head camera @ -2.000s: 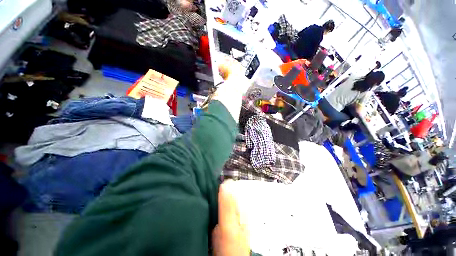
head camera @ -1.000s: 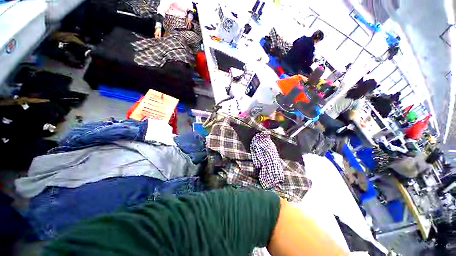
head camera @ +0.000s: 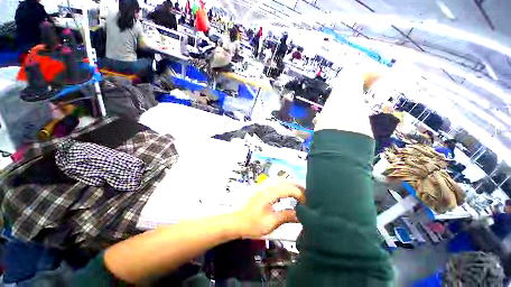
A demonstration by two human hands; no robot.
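Plaid fabric pieces (head camera: 120,210) lie in a heap on the left of the white table (head camera: 185,193), with a small black-and-white gingham oversleeve (head camera: 101,165) on top. The machine's needle area (head camera: 249,168) shows small metal parts beyond my left hand. My left hand (head camera: 269,207) is bare; its thumb and finger pinch the green sleeve (head camera: 340,196) of my right arm near the elbow. My right arm is raised and stretched forward. My right hand (head camera: 367,81) is washed out by glare, so its fingers and anything in them cannot be made out.
Dark cloth (head camera: 260,134) lies behind the needle area. A pile of tan cloth (head camera: 423,168) is at the right. Thread cones on a stand (head camera: 53,70) are at the upper left. Seated people (head camera: 126,39) work at other stations behind. Denim (head camera: 25,260) shows at the lower left edge.
The view has swung right, so the plaid heap now sits at the left. My left hand has come into view at the green sleeve. The other arm now reaches up at the right.
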